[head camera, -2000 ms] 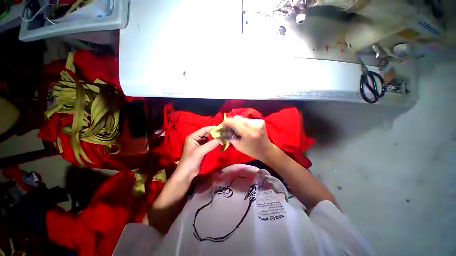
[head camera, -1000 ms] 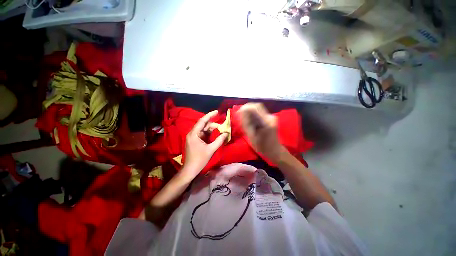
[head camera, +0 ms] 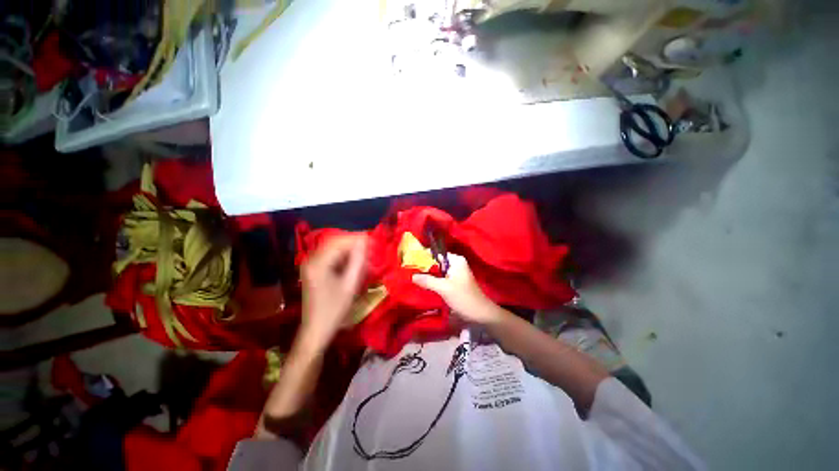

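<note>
Red fabric (head camera: 515, 244) lies bunched across my lap, below the table's front edge. A small yellow piece (head camera: 416, 252) shows on it near the middle. My right hand (head camera: 453, 283) is closed on a small dark slim tool (head camera: 437, 250), likely thread snips, beside the yellow piece. My left hand (head camera: 337, 276) is blurred, raised over the left part of the red fabric; whether its fingers hold anything is unclear. Another yellow bit (head camera: 369, 304) shows just right of my left wrist.
The white machine table (head camera: 304, 120) carries black-handled scissors (head camera: 647, 130) at its right edge and part of a sewing machine (head camera: 635, 32) at the back right. A pale plastic tray (head camera: 138, 131) of scraps is at upper left. Looped yellow strips (head camera: 189, 253) lie on red cloth at left.
My left hand has moved left, off the yellow piece. My right hand has come down beside it, and the dark tool now shows clearly. The view has shifted, showing more of the tray.
</note>
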